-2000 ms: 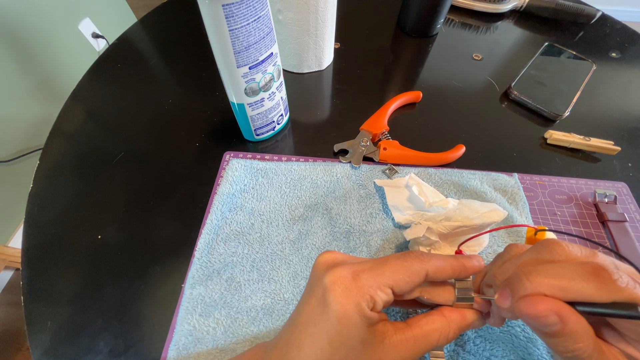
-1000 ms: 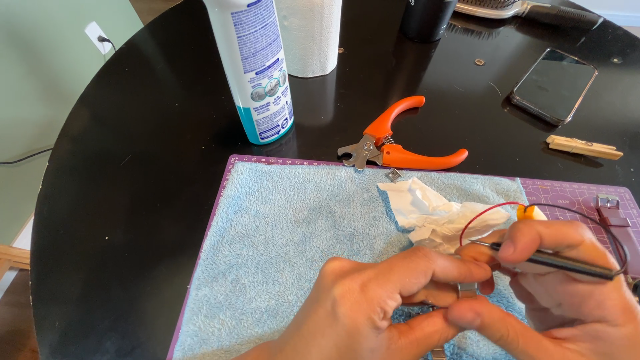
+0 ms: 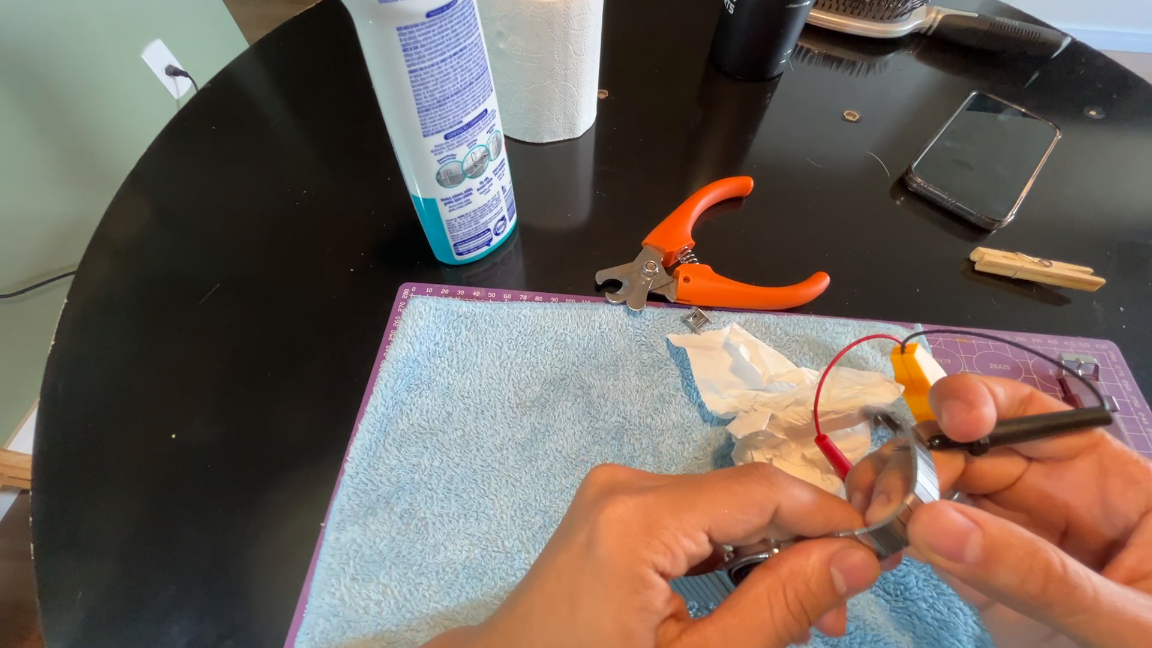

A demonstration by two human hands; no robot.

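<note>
My left hand [image 3: 720, 549] pinches a silver metal link watch band [image 3: 920, 481] between thumb and forefinger; part of a round metal piece shows under its fingers. My right hand [image 3: 1035, 504] touches the raised, curved end of the band and also holds a thin tool with a black handle [image 3: 1035, 430]. A black wire meets that handle, and a red wire runs to a red sleeve [image 3: 833, 456] behind the band. Both wires come from a small yellow and white block [image 3: 916, 378]. Crumpled white tissue [image 3: 765, 378] lies behind the hands on a light blue towel [image 3: 486, 450].
Orange-handled nippers [image 3: 684, 252] lie beyond the purple cutting mat [image 3: 1044, 337], near a small metal piece [image 3: 697, 319]. Behind stand a spray bottle [image 3: 450, 135], a paper roll [image 3: 549, 72] and a black container [image 3: 759, 36]. At right are a phone [image 3: 985, 157], a wooden clothespin [image 3: 1035, 268] and a hairbrush [image 3: 873, 16].
The band now shows as a raised loop between my hands, where before only a short piece was visible. My right hand has opened out to the right, and the tool's tip has left the band piece.
</note>
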